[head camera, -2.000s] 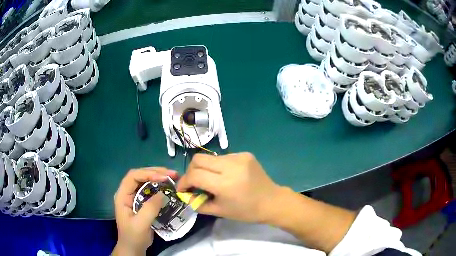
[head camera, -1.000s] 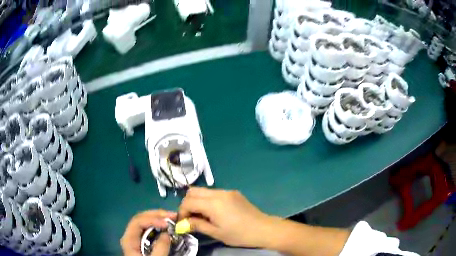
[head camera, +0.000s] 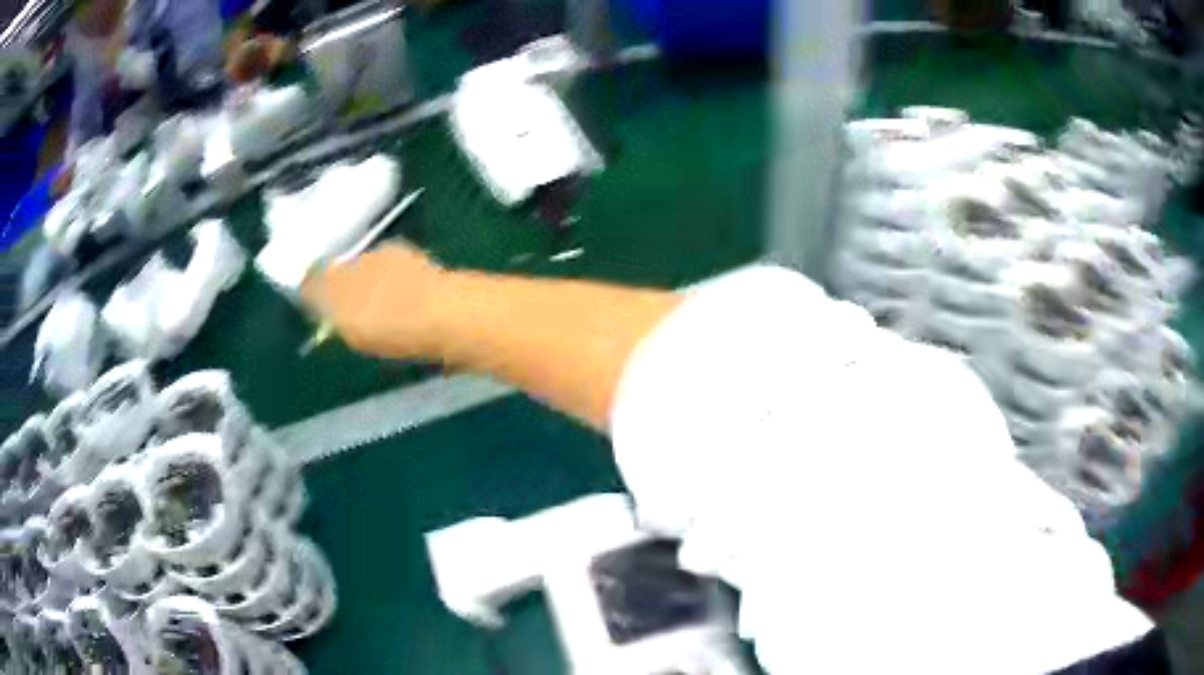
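Note:
My right hand (head camera: 376, 301) is blurred and reaches far forward, at the near edge of a white camera body (head camera: 328, 218) on the green surface beyond the rail. Its fingers overlap or touch that body; the grip is unclear. A small yellowish tip (head camera: 317, 339) shows below the fingers, perhaps the hand tool. Another camera body (head camera: 528, 560), with a black lens panel (head camera: 650, 588), lies in front of me, partly covered by my white sleeve and cut off by the bottom edge. My left hand and the rear cover are out of view.
Stacked white shells stand at the left (head camera: 185, 495) and right (head camera: 1030, 270). More white units lie upper left (head camera: 172, 297), and one sits farther back (head camera: 522, 132). A pale metal rail (head camera: 383, 411) crosses the middle, with a grey post (head camera: 808, 145) at its right. People's parts show blurred at top left.
My right hand has left the rear cover and stretched forward and left to the camera body beyond the rail. The view has tilted up; my left hand and the rear cover have left the picture.

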